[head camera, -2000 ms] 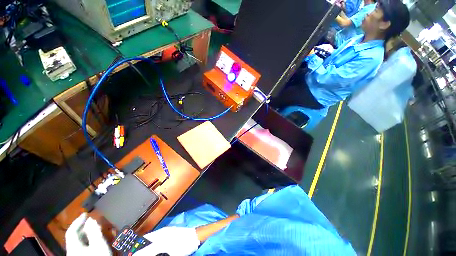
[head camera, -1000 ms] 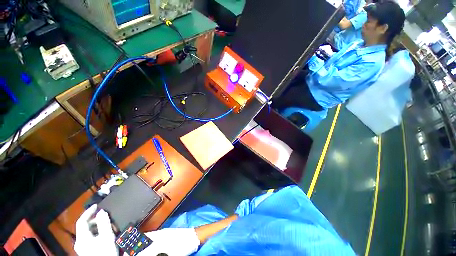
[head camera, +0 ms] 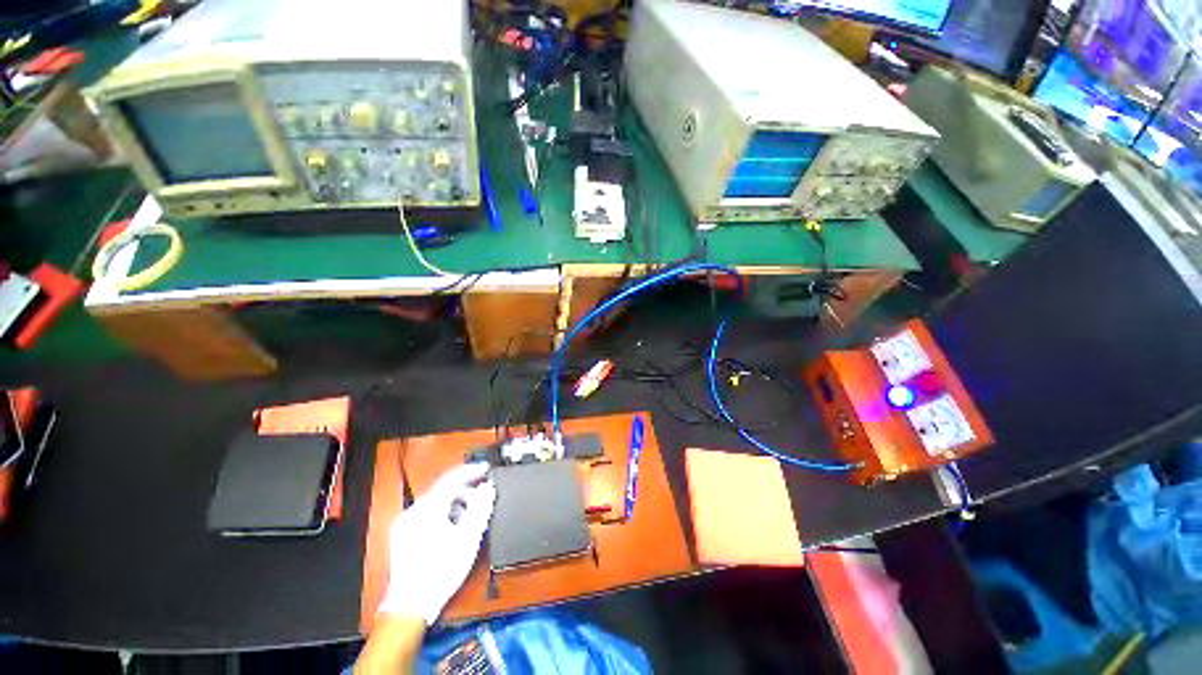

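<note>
A flat black box (head camera: pixel 541 514) lies on the orange base board (head camera: pixel 633 560), its back edge against the connector block (head camera: pixel 531 448) with white plugs and a blue cable (head camera: pixel 559 382). My left hand (head camera: pixel 439 547), in a white glove, is at the box's left edge. A small dark spot shows between its fingers; I cannot tell if it holds something. My right hand is not in view; only blue sleeve shows at the bottom edge, with a small dark patterned thing (head camera: pixel 468 654), possibly the remote control's end. A blue marker pen (head camera: pixel 635 464) lies on the board's right side.
Another black box (head camera: pixel 273 483) lies on a foam pad (head camera: pixel 338 419) at left. A bare foam pad (head camera: pixel 741 508) is right of the board. The orange switch box (head camera: pixel 896 402) stands further right, lit blue. Loose RCA plugs (head camera: pixel 593 379) lie behind. Instruments stand on the green shelf (head camera: pixel 527 257).
The view has turned left and up, bringing in the left box and more instruments. My right hand with the remote control has left the view, apart from possibly the remote's end. My left hand stays beside the box.
</note>
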